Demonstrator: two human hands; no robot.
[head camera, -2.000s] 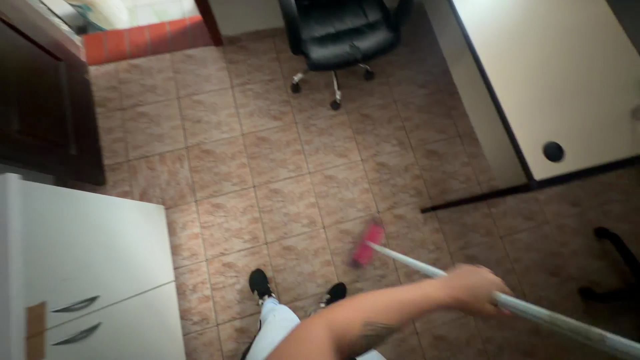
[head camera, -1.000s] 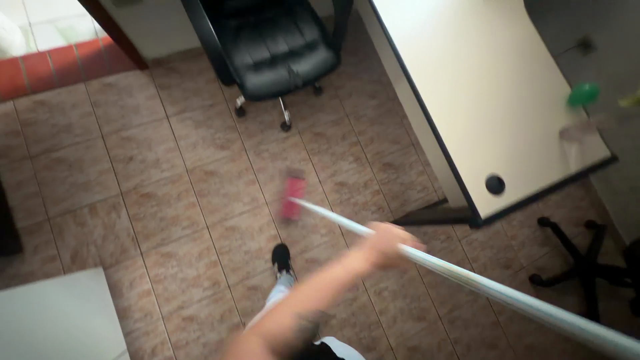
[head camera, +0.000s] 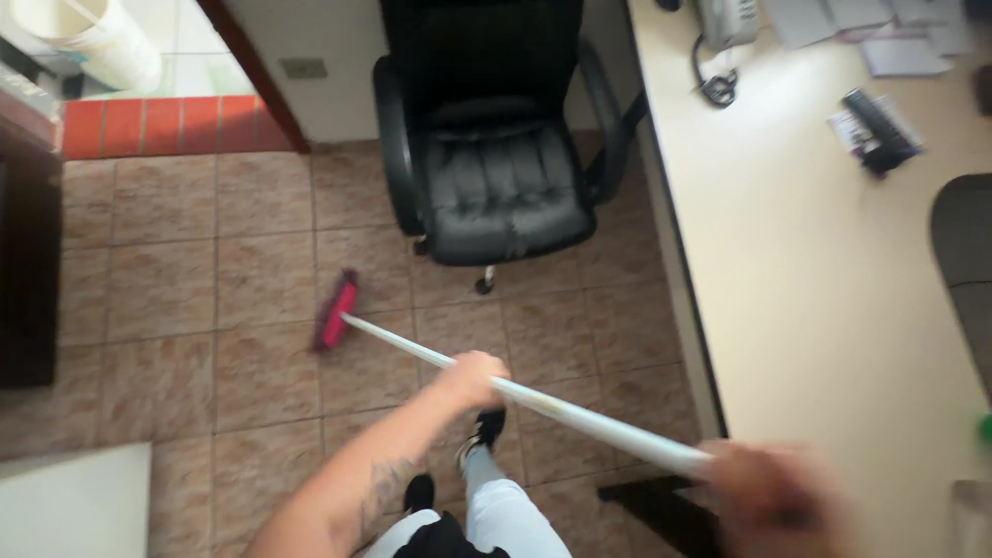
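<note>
A broom with a pink head (head camera: 339, 311) and dark bristles rests on the tiled floor, left of the black office chair. Its white handle (head camera: 597, 426) slants down to the right across the view. My left hand (head camera: 477, 378) is wrapped around the lower part of the handle, above my black shoe. Near the handle's upper end, my right hand (head camera: 775, 492) grips it beside the desk's edge; this hand is blurred.
A black office chair (head camera: 508, 190) stands ahead. The beige desk (head camera: 783, 271) on the right bears a telephone (head camera: 728, 23) and papers. Red tiles (head camera: 178, 124) edge a doorway with a white bucket (head camera: 108, 46). A white cabinet (head camera: 85, 504) is at lower left.
The view has shifted a good deal. The broom head, earlier in front of the chair, is now on the floor to its left. My right hand has come into view on the handle.
</note>
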